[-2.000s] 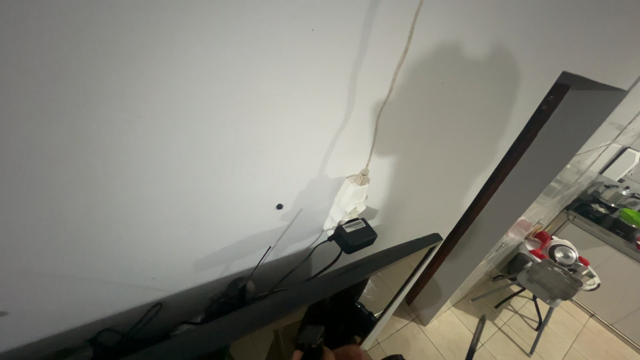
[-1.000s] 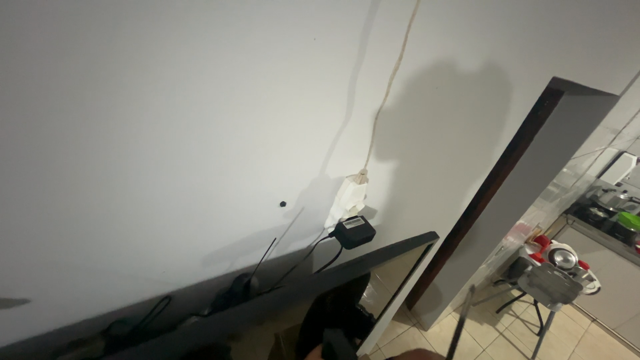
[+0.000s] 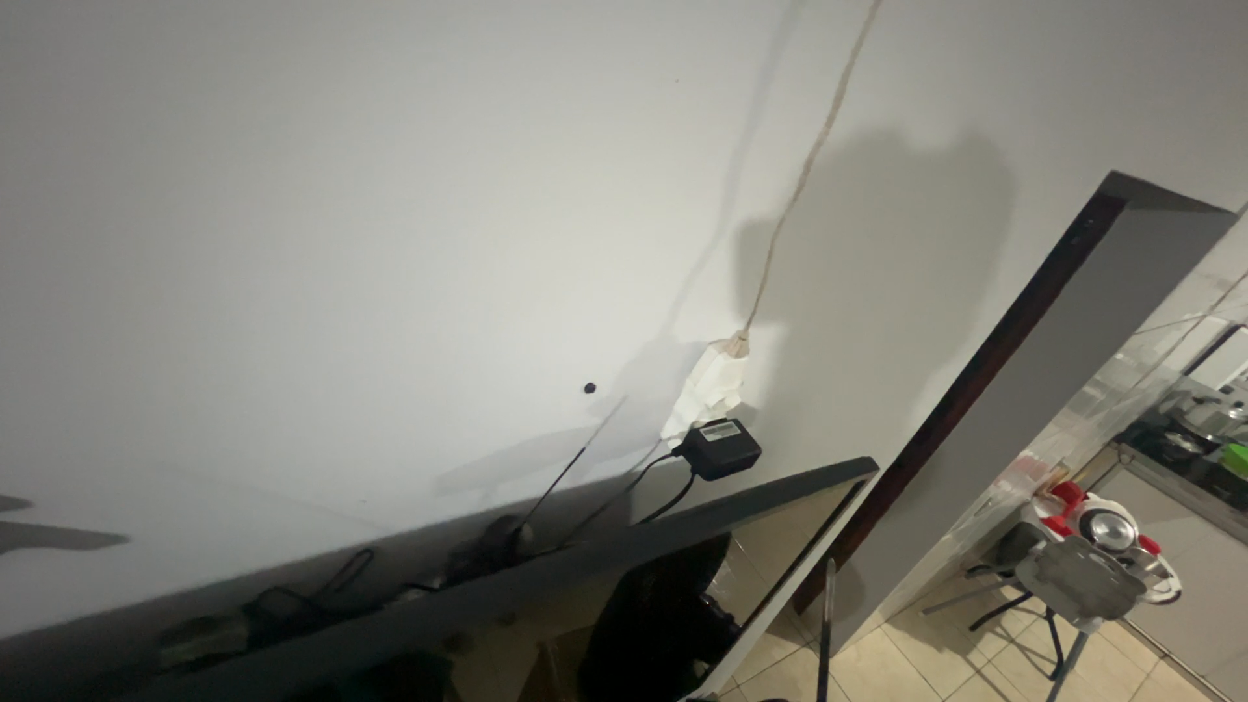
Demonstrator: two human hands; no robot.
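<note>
Neither my left hand nor my right hand can be made out. A reflective panel with a dark frame (image 3: 770, 494) crosses the lower view at a slant; a dark shape shows in its surface. Just right of the panel, a thin rod (image 3: 828, 614) rises from the bottom edge; what holds it is hidden. Above the panel, a black power adapter (image 3: 721, 448) hangs at a white socket block (image 3: 709, 390) on the wall. A pale cord (image 3: 804, 180) runs upward from that block. Left of the adapter is a thin antenna (image 3: 556, 484).
Dark cables (image 3: 307, 595) lie behind the panel's frame. A small black spot (image 3: 590, 388) marks the wall. On the right are a door frame (image 3: 1004, 370), a stool (image 3: 1082, 575) bearing pots and red items, and a kitchen counter (image 3: 1170, 487).
The fingertips seen at the bottom edge in the earlier frames have left the view. The thin rod has shifted left, closer to the panel, and stands more upright.
</note>
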